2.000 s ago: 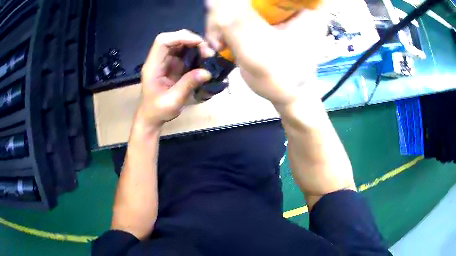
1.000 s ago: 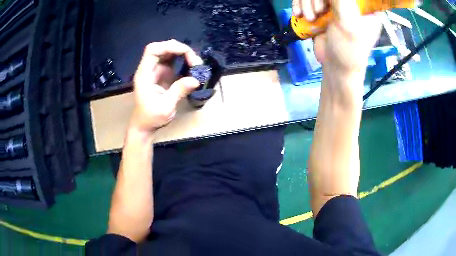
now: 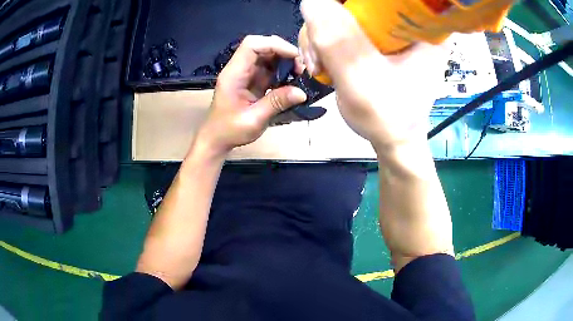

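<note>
My left hand (image 3: 251, 94) grips a black tubular housing (image 3: 308, 113) above the cardboard work pad (image 3: 173, 128), thumb and fingers around its end. My right hand (image 3: 371, 88) holds the orange electric screwdriver (image 3: 414, 22), whose upper part is cut off by the top edge. The lower end of the screwdriver is at the housing's mouth, beside my left fingertips. My fingers hide the driver tip and most of the housing's end, so I cannot tell whether they touch. No screw can be made out.
The black parts tray (image 3: 166, 84) with small loose black parts (image 3: 163, 57) lies behind the pad. Foam rack trays (image 3: 60, 138) with housings (image 3: 22, 141) stand at the left. A screw feeder (image 3: 468, 69) and a black power cable (image 3: 502, 84) are at the right.
The screwdriver was away from the housing at the right one second ago; my right hand has brought it back to the housing's mouth. My left hand keeps hold, now further right in view.
</note>
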